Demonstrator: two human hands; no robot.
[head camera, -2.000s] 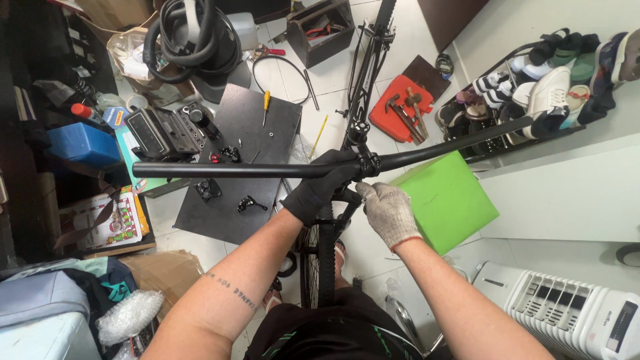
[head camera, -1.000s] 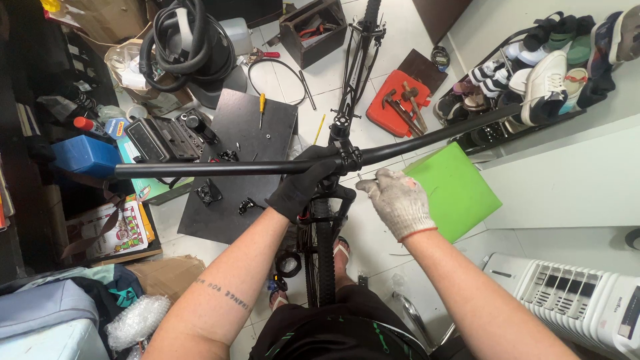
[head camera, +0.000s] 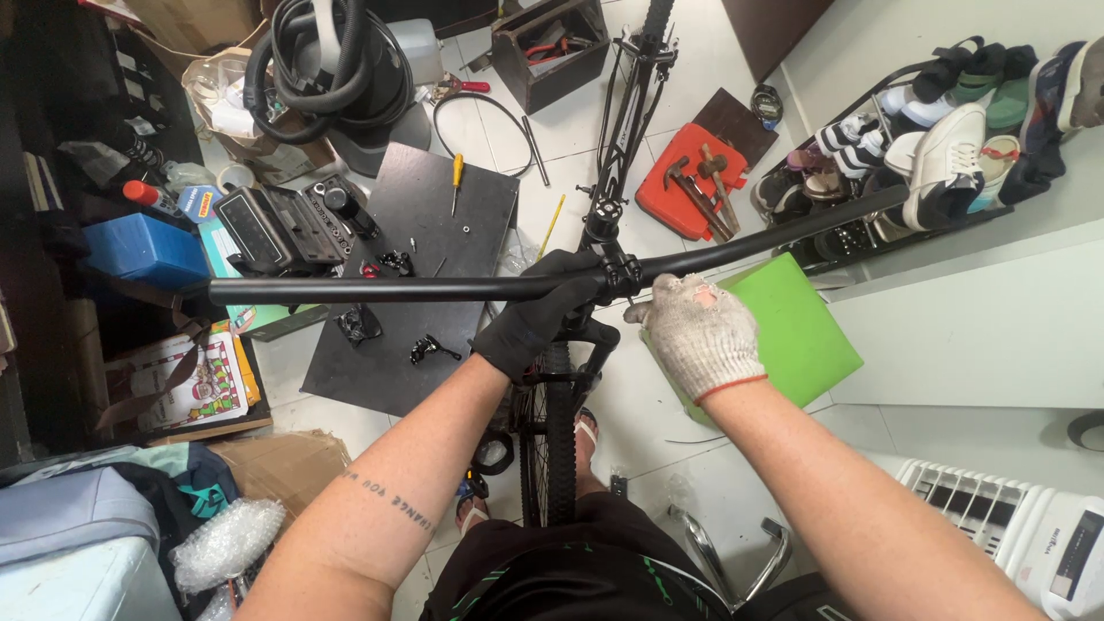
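A black bicycle handlebar lies across the view, clamped in the stem above the front wheel and fork. My left hand, in a black glove, is closed round the bar and stem just left of the clamp. My right hand, in a worn whitish knit glove with an orange cuff, is right of the stem, just below the bar. Its fingers are curled near the clamp bolts; a thin tool end seems to show at the fingertips, but most is hidden. The bicycle frame runs away behind the stem.
Brake parts and a yellow screwdriver lie on a black board. Hammers rest on a red case. A green box is at right, beside a shoe rack. A toolbox and vacuum cleaner stand beyond.
The handlebar and stem have shifted, first left, then back right, with my left hand staying on them. My right hand has stayed close beside the stem.
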